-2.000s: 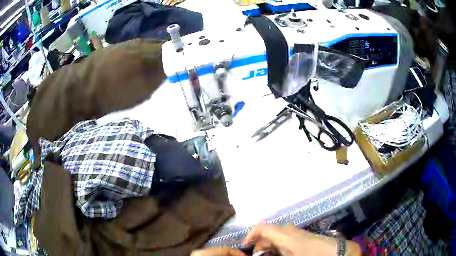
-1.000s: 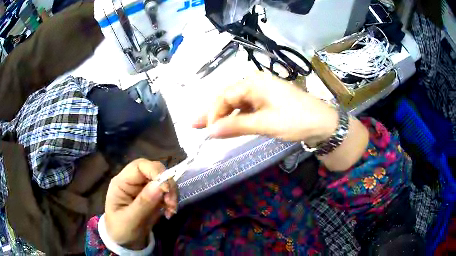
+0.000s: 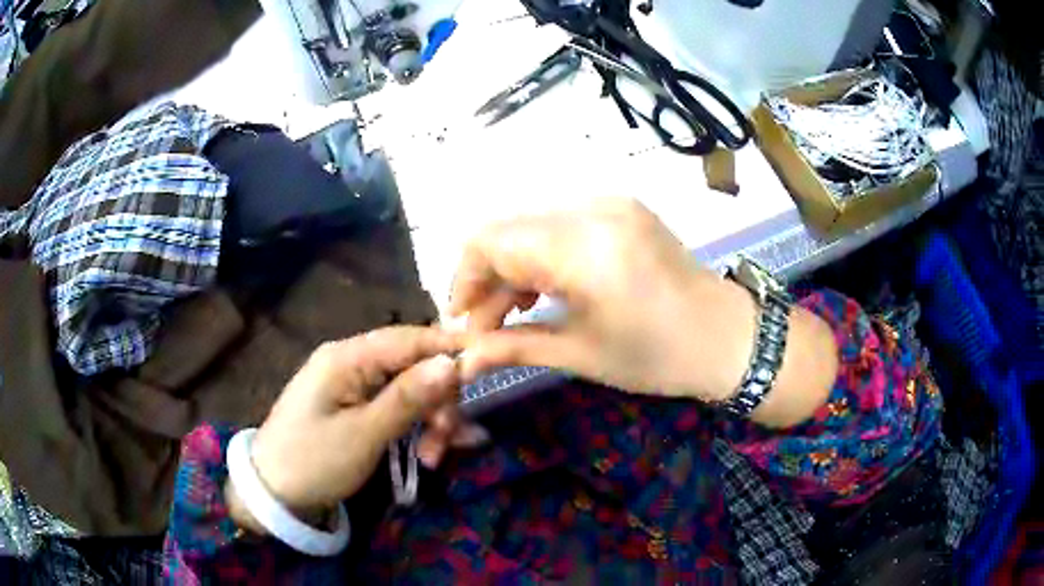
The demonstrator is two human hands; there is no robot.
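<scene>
My left hand (image 3: 355, 412), with a white bangle, pinches a thin white cord (image 3: 404, 467) near the table's front edge. The cord hangs down as a narrow loop below the fingers. My right hand (image 3: 584, 315), with a metal watch, has its thumb and fingertips touching the left fingertips. The part of the cord between the fingertips is mostly hidden. Plaid fabric (image 3: 137, 235) lies bunched at left beside a dark band (image 3: 281, 189), on brown fabric (image 3: 332, 286). The dark band reaches to the presser foot area of the machine.
Black-handled shears (image 3: 675, 109) and slim snips (image 3: 532, 86) lie behind my right hand. A shallow box (image 3: 841, 212) of tangled white cords (image 3: 859, 132) is at the right edge. A small brown scrap (image 3: 721, 169) lies beside it. A ruler strip (image 3: 778, 246) runs along the table's front edge.
Both hands have come together from apart; the cord stretched between them now hangs below the left fingers. Two seconds ago the hands were low at the frame's bottom edge. The view has shifted.
</scene>
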